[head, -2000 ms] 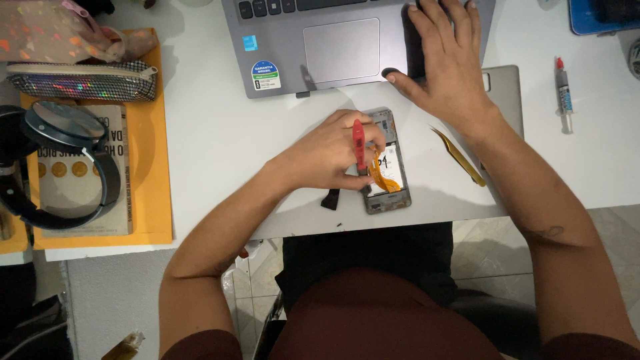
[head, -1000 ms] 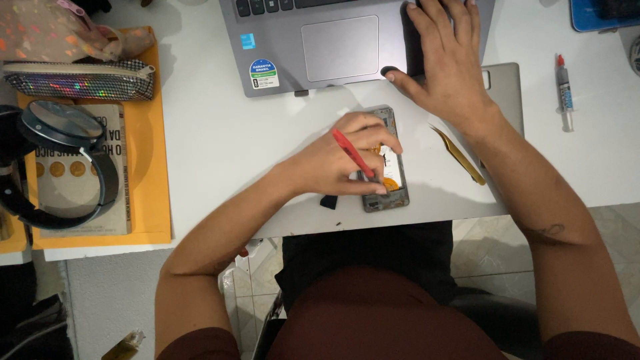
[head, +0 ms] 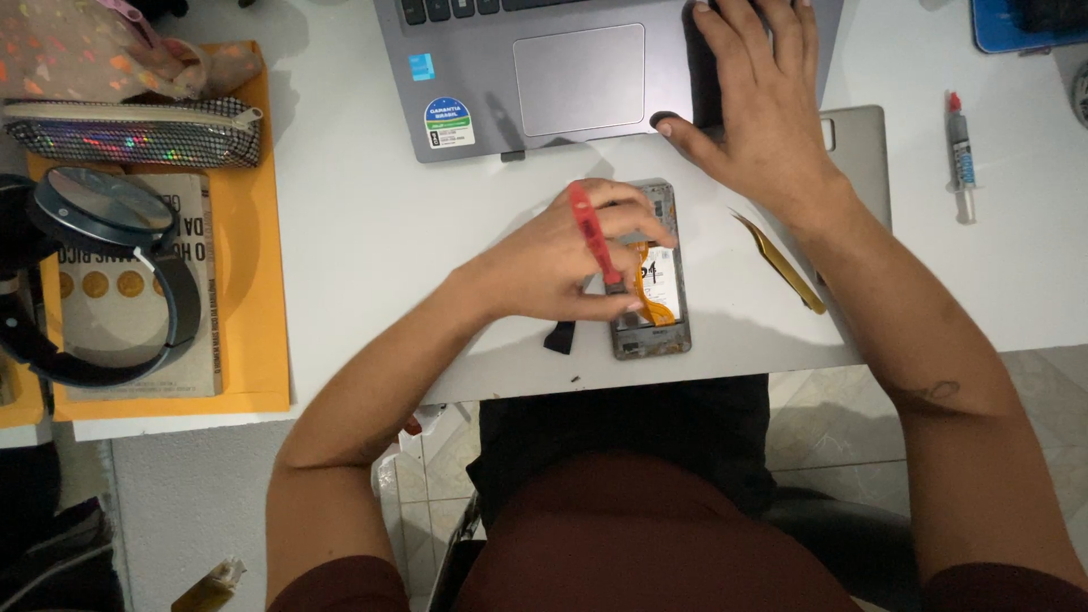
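An opened smartphone point(head: 653, 342) lies on the white table, its battery point(head: 667, 285) and an orange flex cable point(head: 654, 308) showing. My left hand point(head: 565, 255) is over the phone's left side, its fingers holding a red-handled tool point(head: 590, 228) whose tip is hidden. My right hand point(head: 761, 110) rests on a dark object point(head: 702, 76) at the right of the laptop's palm rest, fingers spread; whether it grips anything is unclear. Gold tweezers point(head: 782, 268) lie right of the phone. A small black piece point(head: 559, 337) is beside the phone, below my left hand.
The laptop point(head: 467, 93) stands behind the phone, and a flat grey panel point(head: 863, 161) lies under my right forearm. A syringe point(head: 961, 157) is at the right. Headphones point(head: 174, 297), a book point(head: 136, 331), a pencil case point(head: 136, 140) and a yellow envelope point(head: 255, 340) are at the left.
The red tool in my left hand has changed its tilt, and my left fingers have shifted over the phone. My right hand has stayed at the laptop.
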